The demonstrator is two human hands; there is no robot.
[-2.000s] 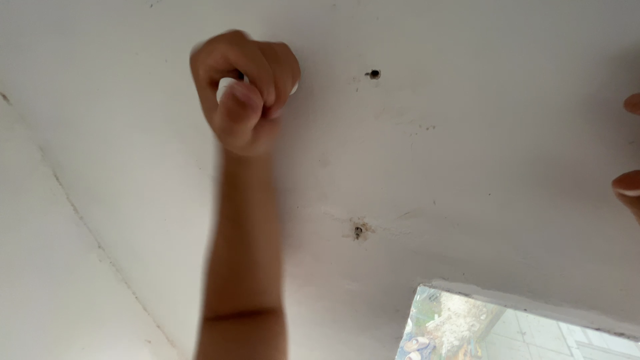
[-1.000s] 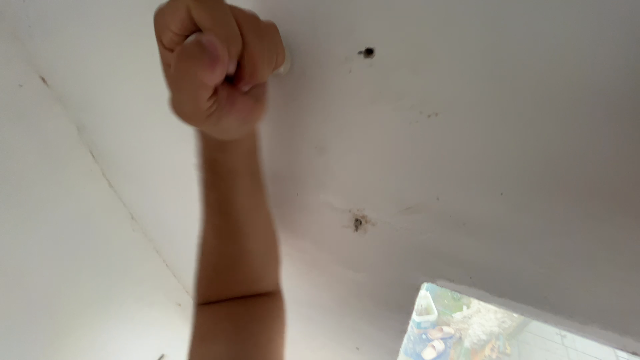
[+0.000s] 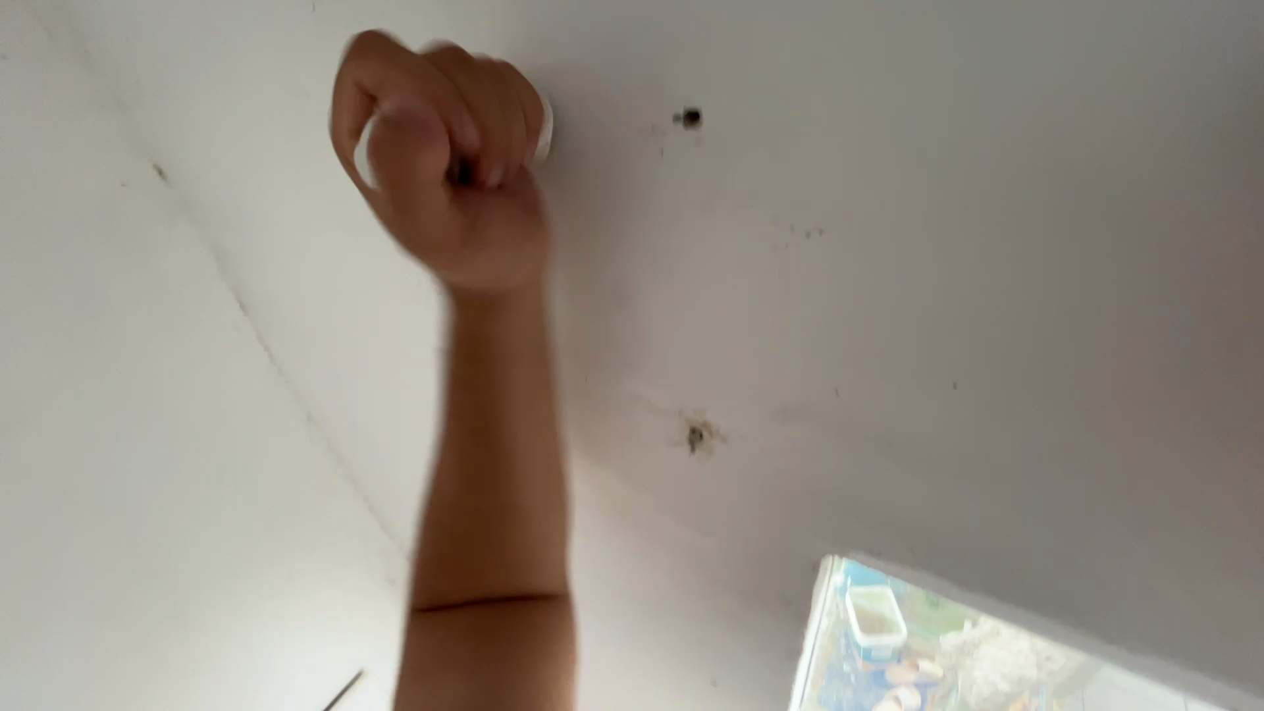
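Note:
My left hand [image 3: 444,163] is raised on a bare forearm at left of centre, its fingers curled around a small white object [image 3: 545,128]. The object shows only at both sides of the fist; its kind cannot be told. The fist is blurred and is at or close to the white painted wall [image 3: 938,296]; contact is unclear. Right of the fist is a dark hole [image 3: 691,118] in the wall, and lower down a chipped hole [image 3: 697,435] with rough edges. My right hand is out of view.
A crack or joint line [image 3: 242,306] runs diagonally down the left side. At lower right is an opening with a pale edge [image 3: 815,622]; through it show a white plastic container [image 3: 876,617] and other objects. A thin dark stick-like thing [image 3: 346,688] shows at the lower left.
The fingers at the right edge two seconds ago are out of view. My left fist has shifted against the wall, staying closed around the white object. The view has moved slightly.

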